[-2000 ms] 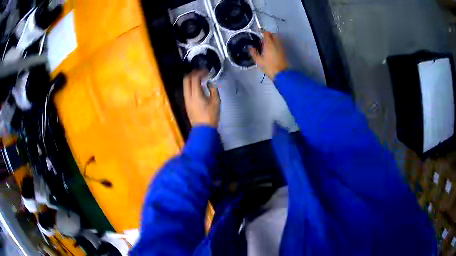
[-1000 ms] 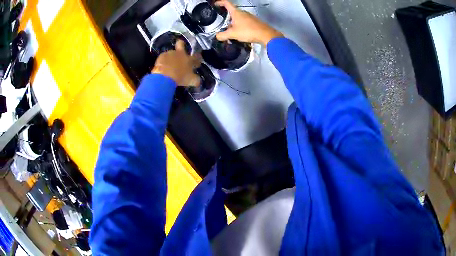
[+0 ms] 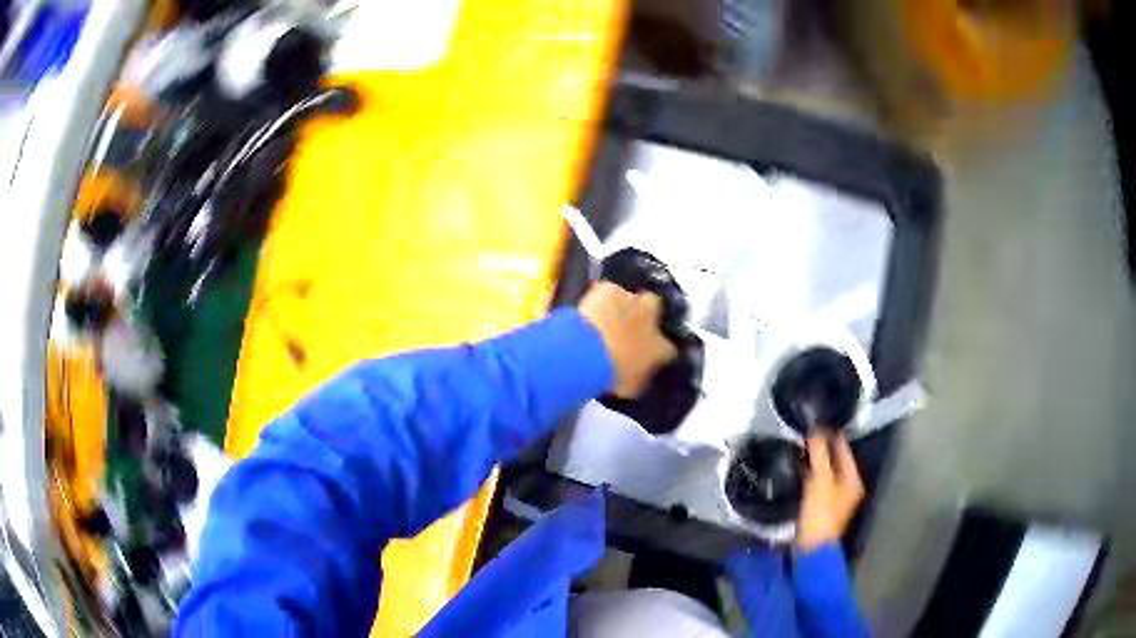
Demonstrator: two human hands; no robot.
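Several white camera housings with round black faces lie in a black turnover tray (image 3: 916, 231). Two stand at the left, an upper one (image 3: 642, 268) and a lower one (image 3: 667, 396). Two stand at the right, an upper one (image 3: 816, 384) and a lower one (image 3: 762, 480). My left hand (image 3: 629, 334) lies over the left pair with curled fingers, closed on a camera housing; the fingertips are partly hidden. My right hand (image 3: 828, 486) has its fingers at the right pair, touching where they meet; blur hides whether it grips.
The orange-yellow bench (image 3: 411, 237) runs along the tray's left side. White camera units (image 3: 255, 56) and dark cables fill the far left, over a green surface (image 3: 206, 337). A black box with a white panel (image 3: 1040, 586) stands on the grey floor at the lower right.
The view has turned and moved, so the tray shows more fully. The housings, close together before, now form two separated pairs. My right hand has moved from the raised housing to the right pair.
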